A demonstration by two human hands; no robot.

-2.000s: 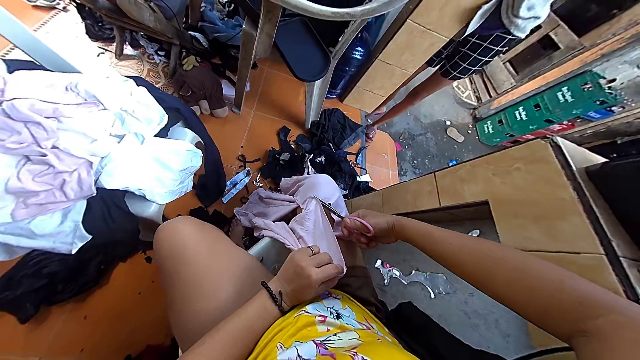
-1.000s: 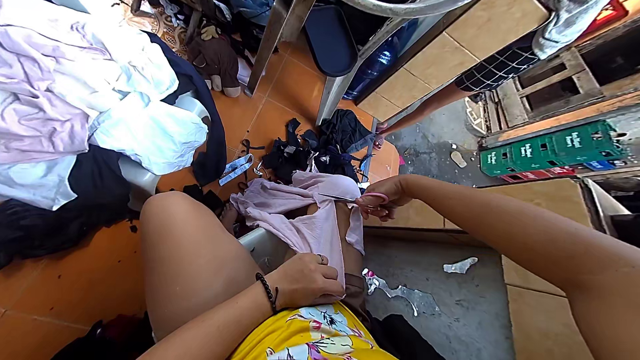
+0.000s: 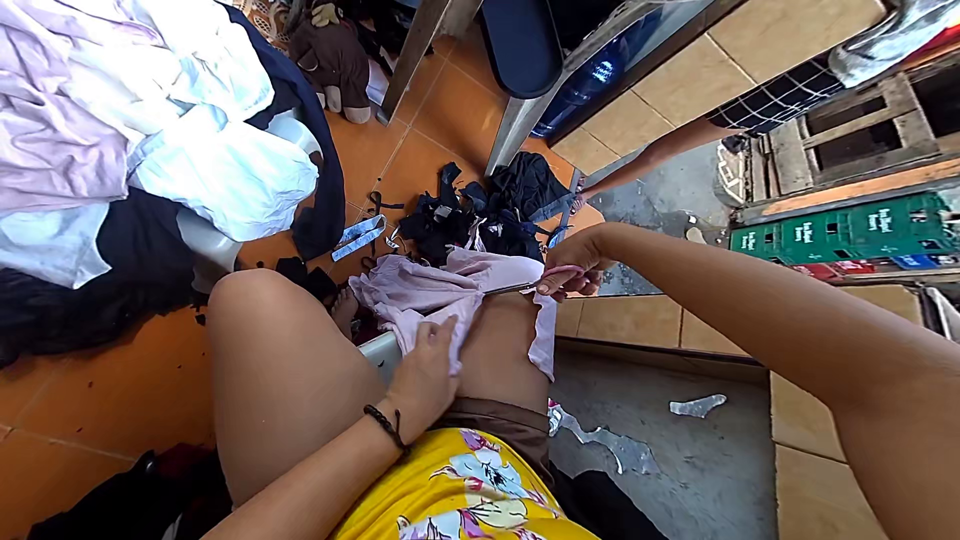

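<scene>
A pale pink cloth (image 3: 427,289) drapes over my thigh and knee, with a slit running across it and a cut flap hanging on the right. My right hand (image 3: 571,271) grips a pair of scissors (image 3: 517,288) by its pink handles; the blades point left and lie in the cloth at the end of the slit. My left hand (image 3: 427,375) rests on the near part of the cloth, its fingertips on the fabric; whether it pinches the cloth is hard to tell.
A heap of black scraps (image 3: 480,202) lies on the orange tiles beyond my knee. White and lilac clothes (image 3: 187,135) are piled at the left. A chair leg (image 3: 517,135), a tiled ledge (image 3: 637,319), a green crate (image 3: 847,232) and another person's leg (image 3: 652,157) are about.
The slit in the pink cloth has opened wider, baring my thigh. My left hand has moved up onto the cloth's edge. The scissors stay in my right hand.
</scene>
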